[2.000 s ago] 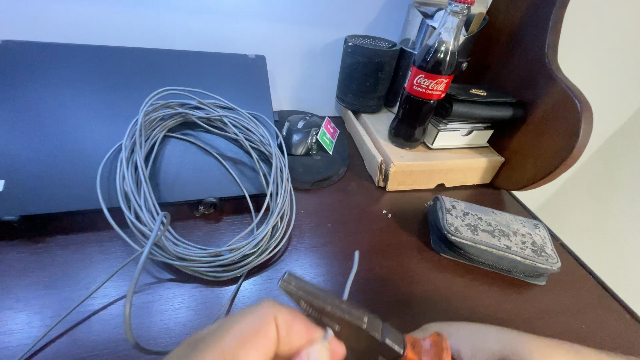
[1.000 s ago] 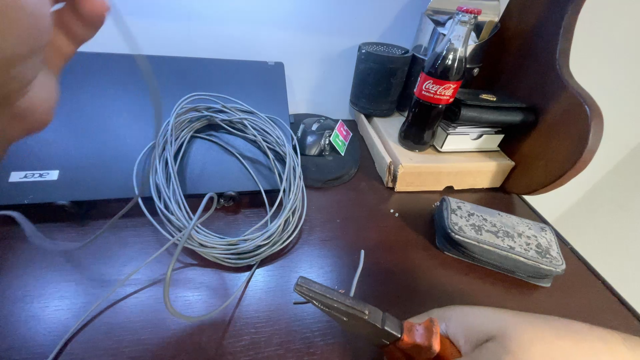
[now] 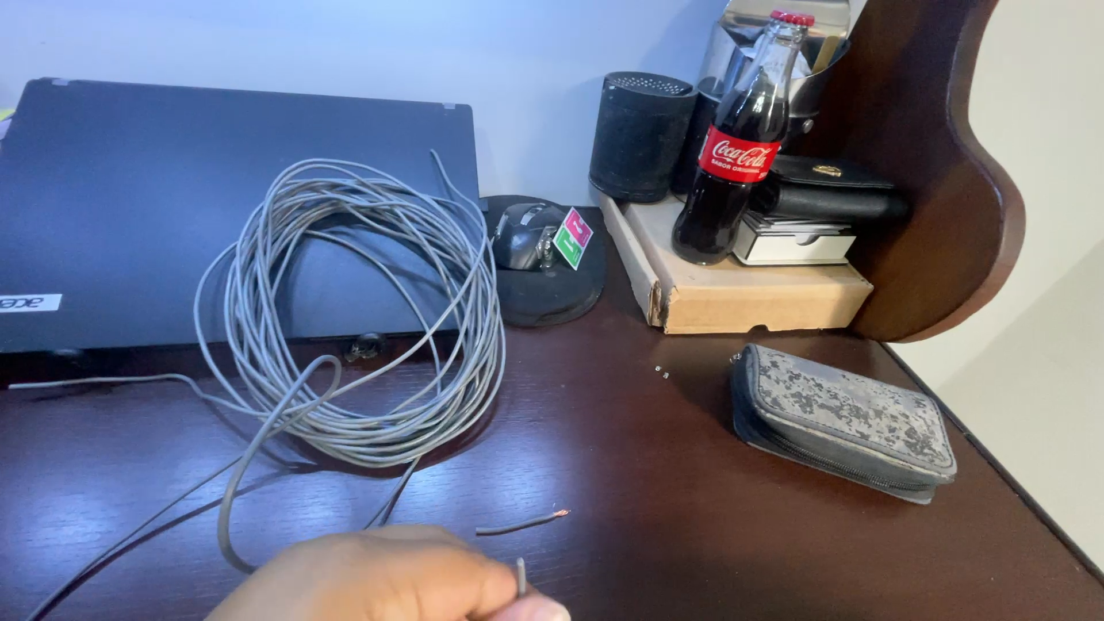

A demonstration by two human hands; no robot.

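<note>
My left hand (image 3: pixel 388 578) is at the bottom centre, pinching the end of a thin grey cable (image 3: pixel 521 576) between thumb and forefinger; a short tip stands up from the pinch. Just above the fingertips, a short cut piece of grey cable (image 3: pixel 517 526) with bare copper strands at its right end lies on the dark wooden desk. Behind the hand, a large loose coil of grey cable (image 3: pixel 371 440) rests partly on the desk and against a dark laptop. One loose cable end (image 3: pixel 78 382) stretches left. My right hand is out of view.
The closed laptop (image 3: pixel 129 216) is at back left, beside a mouse (image 3: pixel 524 235) on a black pad (image 3: pixel 552 297). A cardboard box (image 3: pixel 768 302) carries a Coca-Cola bottle (image 3: pixel 737 164), a black cylindrical holder (image 3: pixel 642 138) and a small white box (image 3: pixel 798 243). A worn zip case (image 3: pixel 849 414) lies at right.
My left hand has come down from the upper left to the bottom centre. My right hand and the orange-handled tool it held have left the view. The short cut piece now lies flat.
</note>
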